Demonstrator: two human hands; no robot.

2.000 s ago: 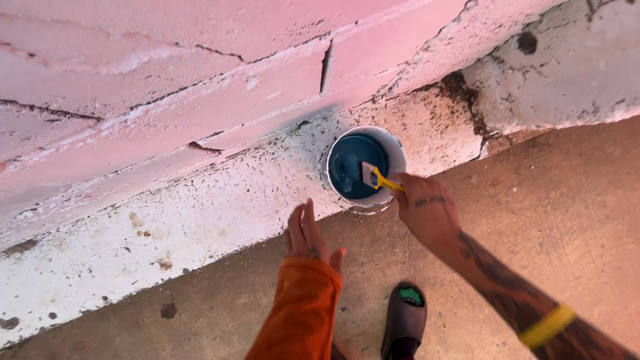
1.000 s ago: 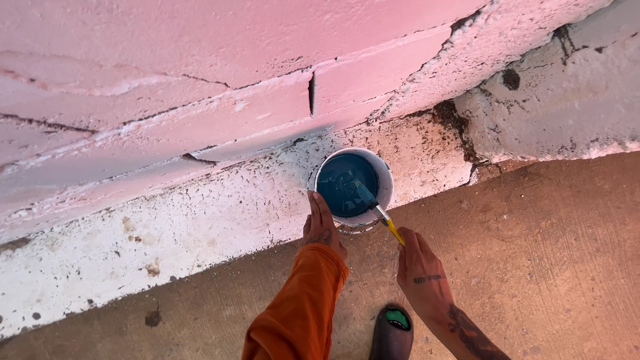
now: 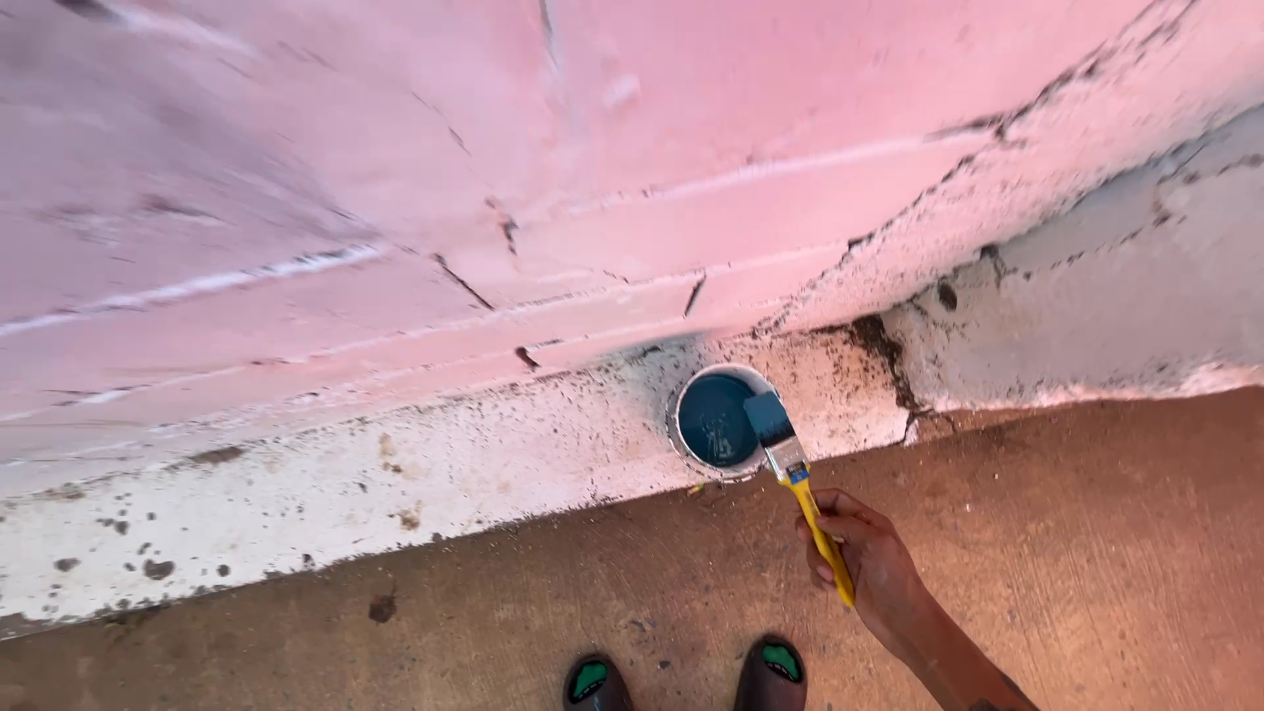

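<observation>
My right hand [image 3: 859, 558] grips the yellow handle of a flat paintbrush [image 3: 790, 459]. Blue paint coats the brush's bristles, which lie over the right rim of a white bucket [image 3: 681, 449]. Inside the bucket is blue paint [image 3: 719, 420], its surface streaked with lighter marks. The bucket stands on a white-painted ledge [image 3: 494, 464] at the foot of a pink wall [image 3: 592, 227]. My left hand is out of the frame.
Cracks and gaps run through the pink wall. To the right, a rough pale concrete block [image 3: 1096, 296] meets the ledge at a dark, broken joint. Two dark shoes [image 3: 773, 671] with green patches stand on the brown concrete floor [image 3: 474, 622].
My left hand, at the bucket's side one second ago, has left the view. The brush has come up out of the paint to the rim. The view has shifted to show more wall.
</observation>
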